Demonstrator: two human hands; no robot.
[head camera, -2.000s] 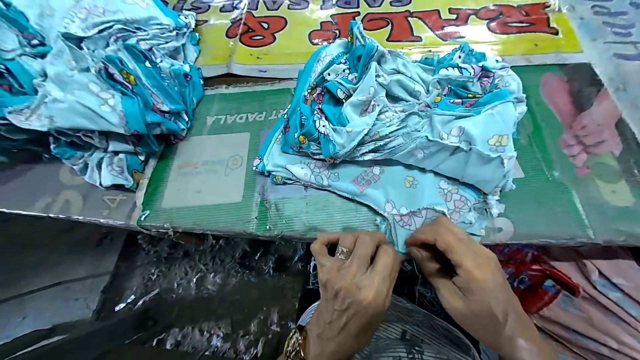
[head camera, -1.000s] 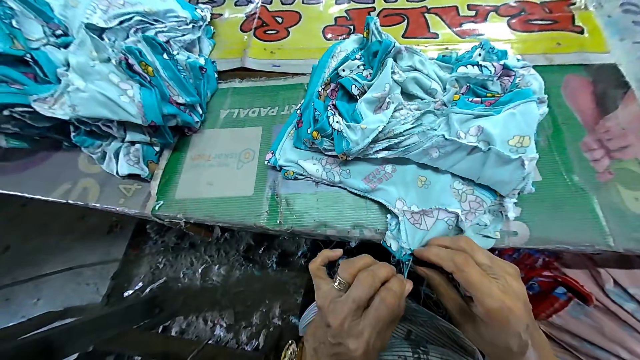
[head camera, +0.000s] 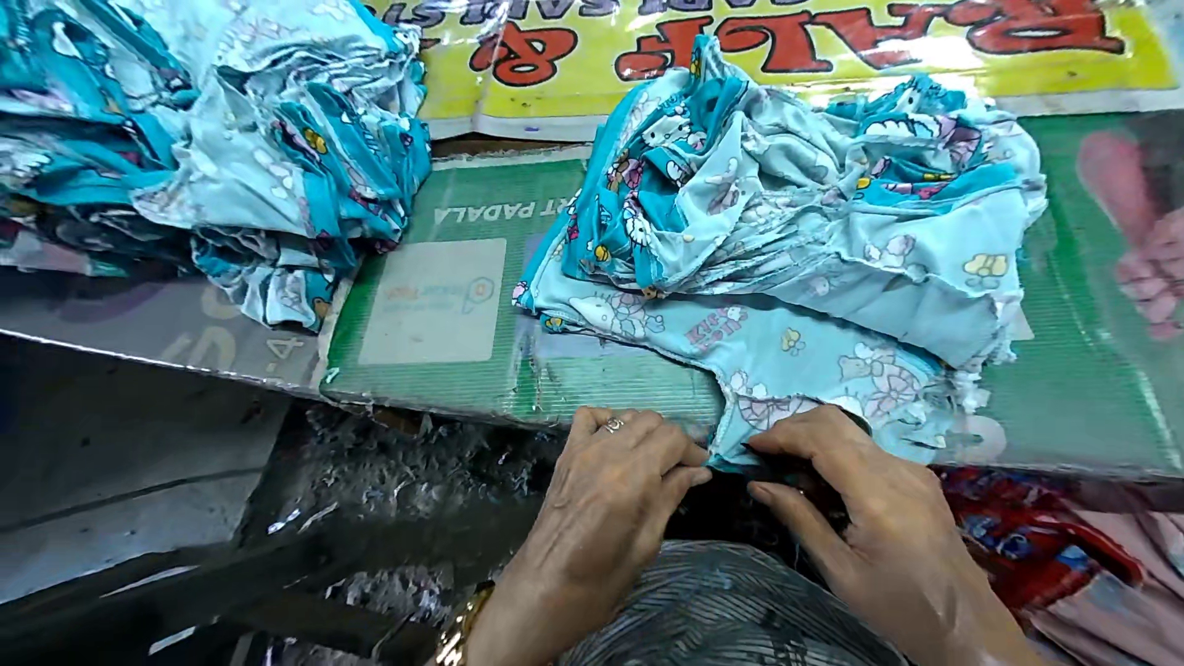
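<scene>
A pile of light blue and teal printed fabric pieces (head camera: 832, 213) lies bunched on the green sheet covering the table. From under it a flat light blue piece (head camera: 740, 351) reaches down to the table's front edge. My left hand (head camera: 615, 490), with a ring and a gold bracelet, pinches the lower corner of that piece between thumb and forefinger. Just right of it is my right hand (head camera: 846, 499), thumb and forefinger apart, the forefinger touching the fabric by the corner. Whether it grips any cloth cannot be told.
Another heap of similar fabric (head camera: 259, 139) lies at the left on the table. A yellow printed banner (head camera: 555, 55) covers the back of the table. Red patterned cloth (head camera: 1027, 536) and pink cloth (head camera: 1110, 610) are below the front edge at right. Dark bars cross the lower left.
My right thumb and forefinger have spread apart; a second ago that hand was closed near the fabric corner. My left hand remains at the corner. The pile has not plainly moved on the table.
</scene>
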